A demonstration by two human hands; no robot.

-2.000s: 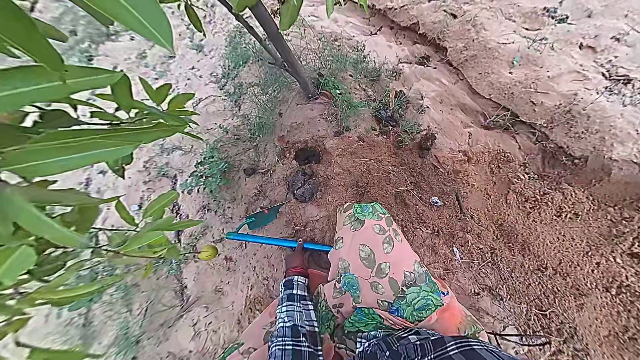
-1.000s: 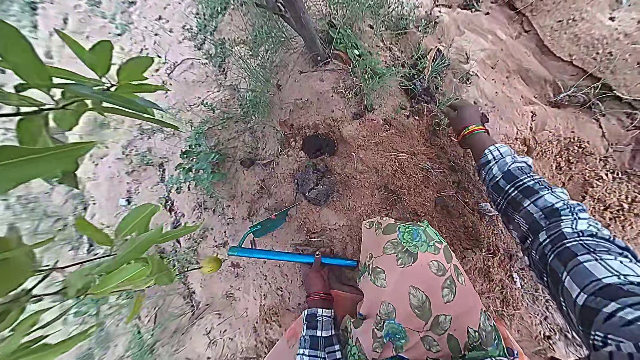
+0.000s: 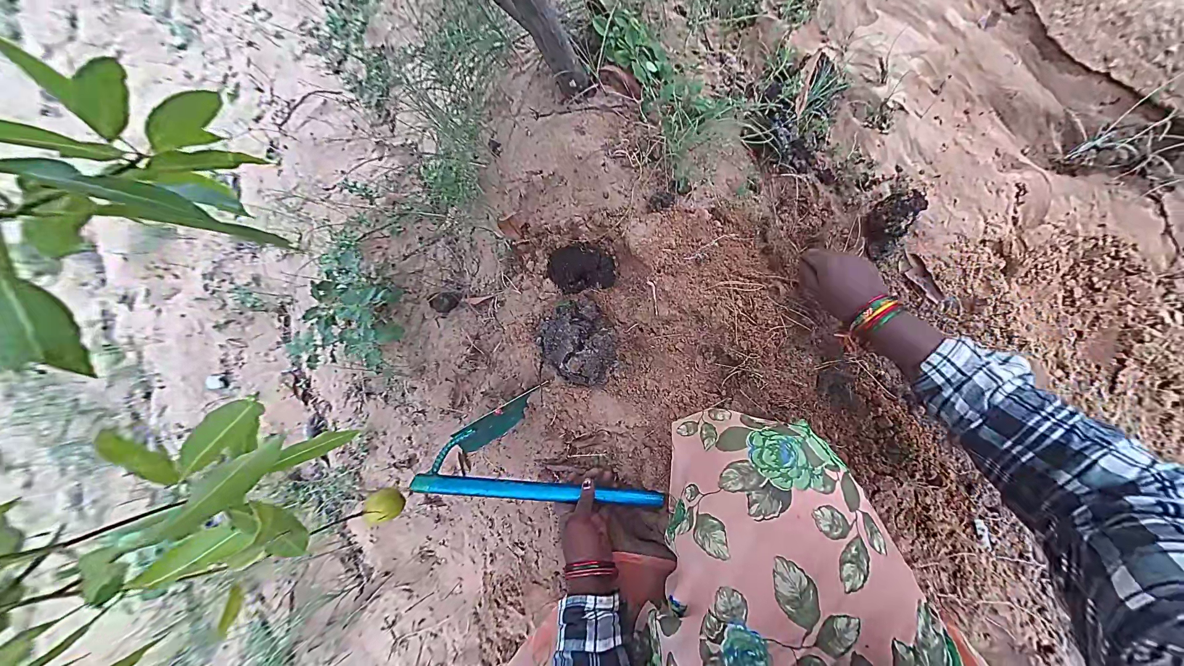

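My left hand [image 3: 587, 532], low in the middle, is closed around the blue handle of a hoe-like hand tool [image 3: 536, 490]; its green blade [image 3: 493, 424] points up and away at the left end. At the right, my right hand [image 3: 840, 284] is held low over loose reddish soil [image 3: 731, 305] mixed with dry roots; its fingers are curled, and whether they hold anything is hidden. A dark hole or damp patch [image 3: 581, 267] and a cracked grey clod [image 3: 577, 341] lie on the ground between the hands.
A thin tree trunk [image 3: 550, 42] rises at the top. Leafy branches [image 3: 213, 462] with a small yellow-green fruit [image 3: 383, 506] reach in from the left. Weeds [image 3: 347, 301] grow nearby. A dark clump [image 3: 894, 222] sits beyond my right hand. Flowered cloth [image 3: 786, 536] covers my lap.
My right hand, out of sight in the oldest frame, reached up near the weeds a second ago and is now lower, over the loose soil. My left hand keeps its grip on the blue handle.
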